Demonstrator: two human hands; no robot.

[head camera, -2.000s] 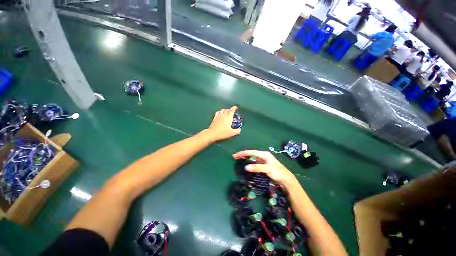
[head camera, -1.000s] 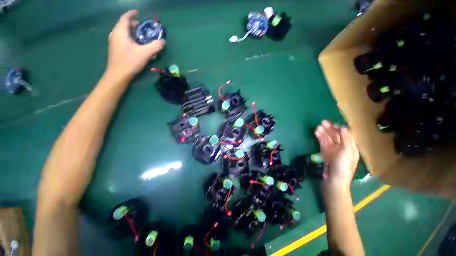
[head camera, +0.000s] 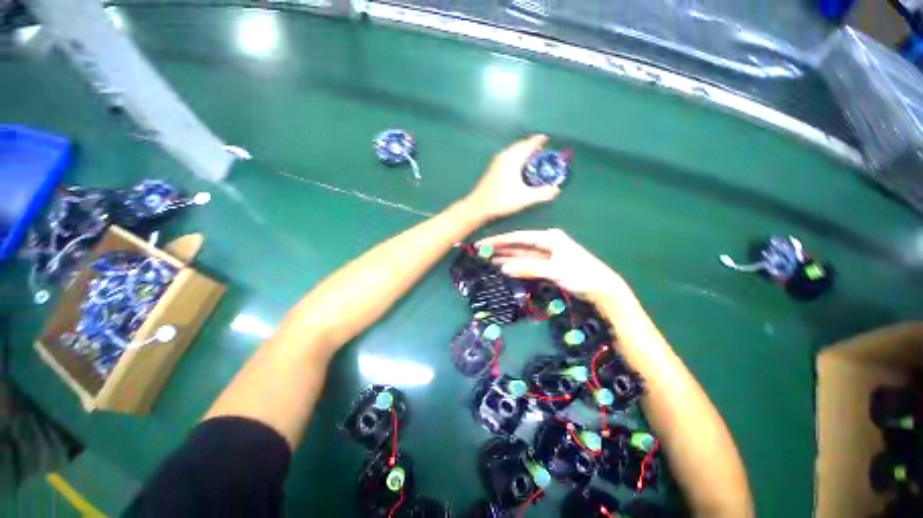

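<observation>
My left hand [head camera: 518, 182] is at the upper middle, its thumb and fingers around a round blue-silver board [head camera: 547, 169]. My right hand [head camera: 552, 261] lies over the top of a cluster of black housings [head camera: 508, 405], its fingers on or just above a housing with a green-ended cylinder [head camera: 486, 252]. Whether the fingers grip it cannot be told. The cluster's housings carry red leads and green-ended cylinders. Another round board [head camera: 395, 148] with a white lead lies left of my left hand. A board joined or touching a black housing [head camera: 807, 278] lies at the right.
A small open cardboard box [head camera: 167, 339] of wired boards stands at the left, with loose boards [head camera: 154, 197] behind it and a blue tray [head camera: 30, 182] at the far left. A large carton [head camera: 845, 425] of black housings is at lower right. A grey upright [head camera: 152, 111] stands upper left.
The view has swung back from the right and down. My right hand has moved from beside the carton to the top of the housing cluster. My left hand still holds a round board.
</observation>
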